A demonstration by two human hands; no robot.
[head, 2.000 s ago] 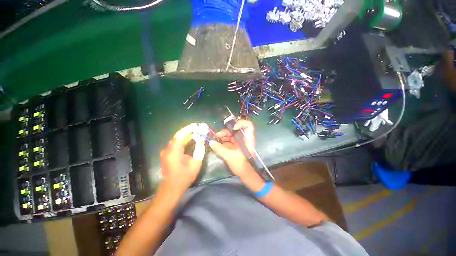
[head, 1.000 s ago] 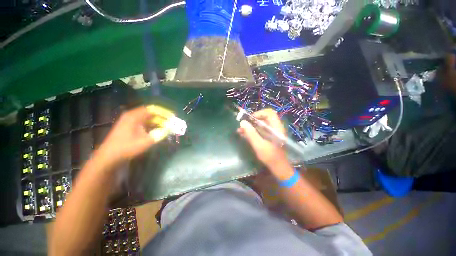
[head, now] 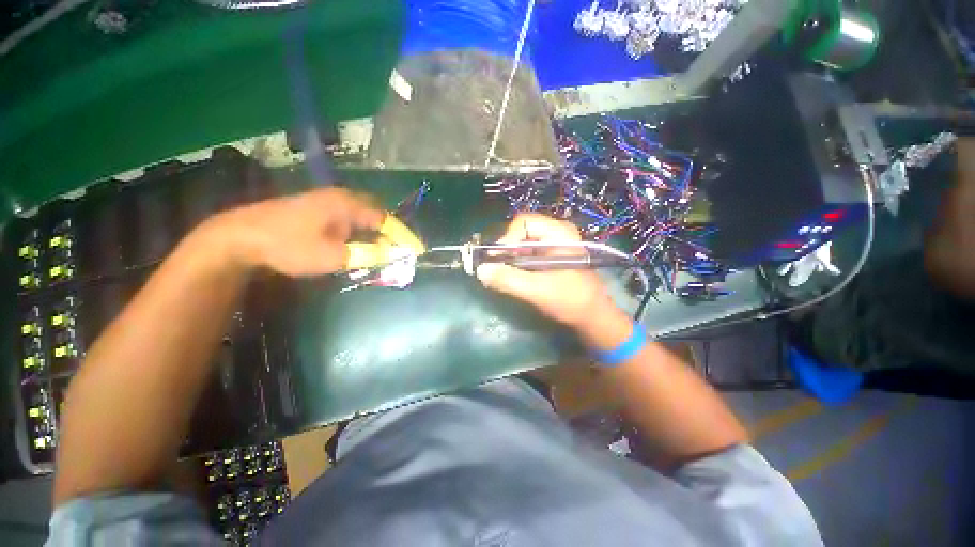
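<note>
My left hand, with yellow finger cots, holds a small white part between its fingertips. Thin wires stick out to the left of the part. My right hand, with a blue wristband, holds a soldering iron almost level. The iron's tip points left and is close to the white part; whether they touch is hard to tell. A few lead wires lie just behind my left fingertips.
A tangled pile of lead wires lies right. A black tray with boards is left. The fume hood hangs above. The soldering station and solder spool are right. More white parts lie behind. Another person's arm shows at right.
My hands were together, then moved apart, and are now close again. The iron has swung level, with its tip by the white part. The left arm now covers more of the tray.
</note>
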